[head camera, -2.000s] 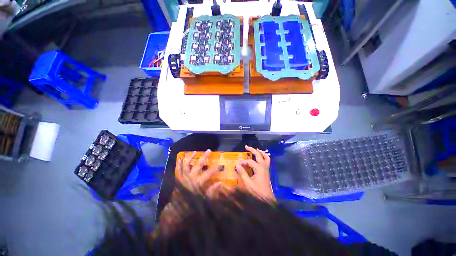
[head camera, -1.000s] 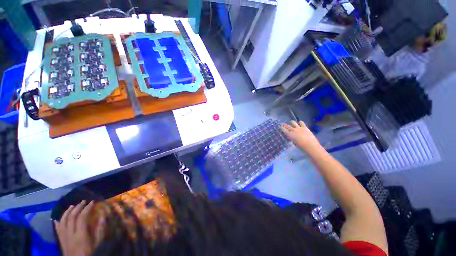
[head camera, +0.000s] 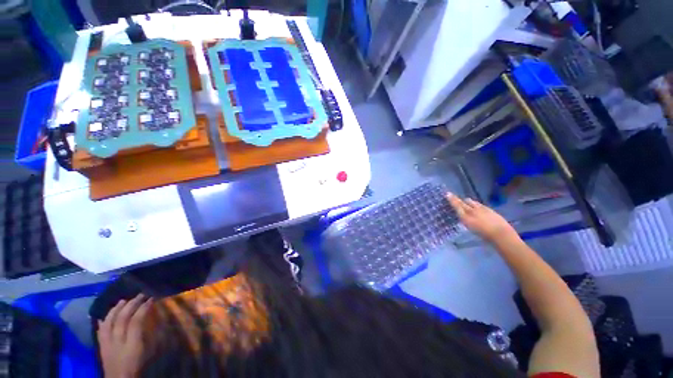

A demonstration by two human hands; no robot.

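The orange loading fixture point(head camera: 221, 306) lies on the lap, partly hidden by dark hair. My left hand point(head camera: 127, 331) rests at the fixture's left end, fingers spread a little; its lower part is cut off and its grip is not clear. The clear blister tray point(head camera: 398, 232) lies on a blue stool to the right. My right hand point(head camera: 474, 215) is at the tray's far right corner with the arm stretched out, fingertips at the cells. Whether it holds a small part cannot be told.
The white machine point(head camera: 159, 236) stands ahead with two teal frames, the left over modules point(head camera: 153, 88), the right over a blue insert point(head camera: 266, 88). A black tray point(head camera: 29, 229) is at left. A bench edge point(head camera: 553, 151) is at right. Stacked black trays point(head camera: 612, 325) stand at lower right.
My right hand left the orange fixture and reached to the blister tray. My left hand stays at the fixture's left end. The view has turned to the right.
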